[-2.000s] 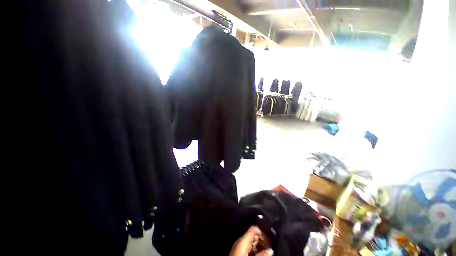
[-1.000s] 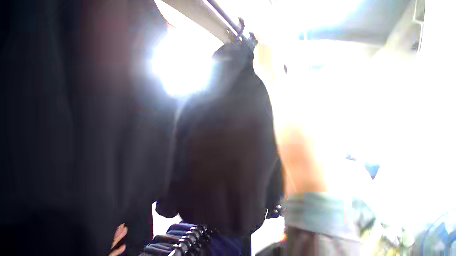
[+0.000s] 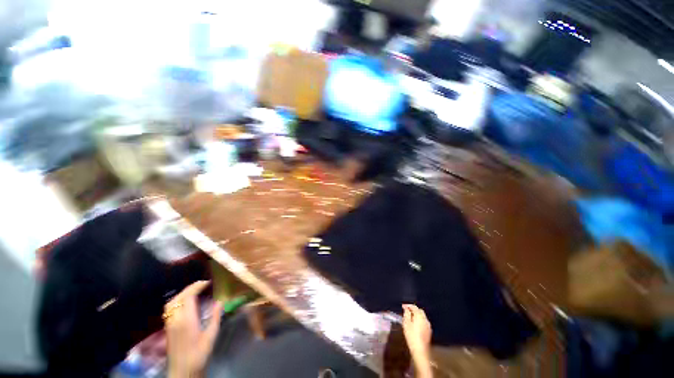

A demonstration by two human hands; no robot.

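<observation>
The view is motion-blurred. A black jacket (image 3: 414, 251) lies on the brown table (image 3: 244, 221), with small shiny buttons at its left part and middle. My right hand (image 3: 417, 331) is at the jacket's lower edge; blur hides whether its fingers grip the cloth. My left hand (image 3: 192, 321) is near the table's front edge, fingers and thumb apart, with no garment seen in it. Another dark garment (image 3: 96, 288) lies at the left, beyond my left hand.
A cardboard box (image 3: 293, 80) and a bright blue bag (image 3: 362, 92) stand at the table's far side. Blue plastic bags (image 3: 539, 133) and another brown box (image 3: 617, 280) are at the right. Small blurred items clutter the far left table corner.
The view has swung from the hanging jackets on the rail to the table. Both hands now show low in the picture, and a black jacket lies on the table.
</observation>
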